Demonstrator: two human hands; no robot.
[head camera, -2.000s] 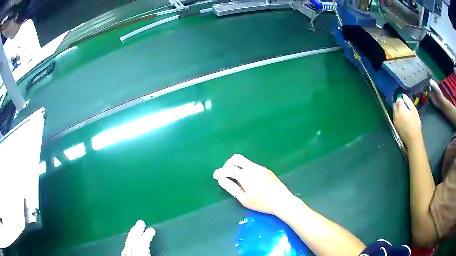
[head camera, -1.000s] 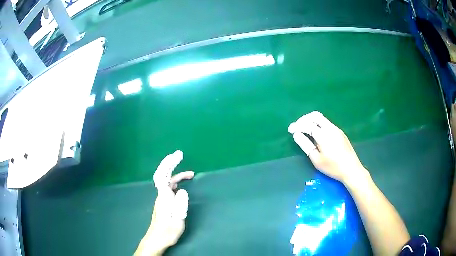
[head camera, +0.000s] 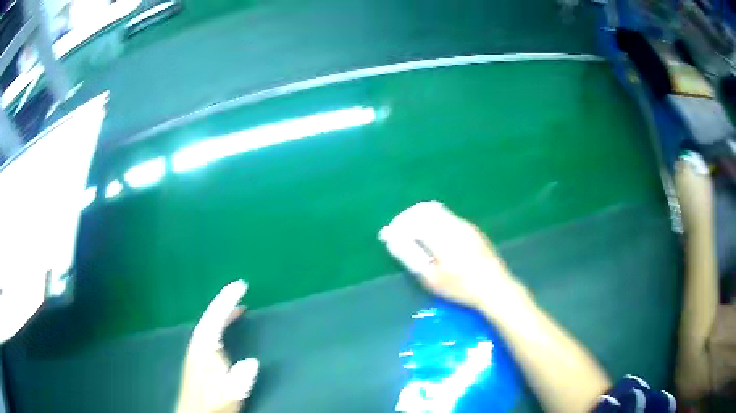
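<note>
My left hand (head camera: 213, 360) is at the lower left over the dark green mat, fingers apart, with nothing visible in it; the wrist is cut off by the bottom edge. My right hand (head camera: 442, 248) is right of centre at the border of belt and mat, fingers curled, with white-covered fingertips. It is blurred, and whether it holds anything small is hidden. A shiny bright-blue heap of film (head camera: 456, 363) lies on the mat just below my right hand and beside my forearm.
The glossy green conveyor belt (head camera: 323, 210) crosses the view, with a pale rail (head camera: 363, 74) behind it. A white fixture plate (head camera: 40, 193) is at the left. A dark frame-like object (head camera: 152, 18) lies at the upper left. Another person's arm (head camera: 697, 250) reaches to a blue-and-grey fixture (head camera: 700, 113) at the right.
The view has swung back to the right since one second ago, so the scene sits further left. My left hand is lower in the picture. My right hand stays curled above the blue film.
</note>
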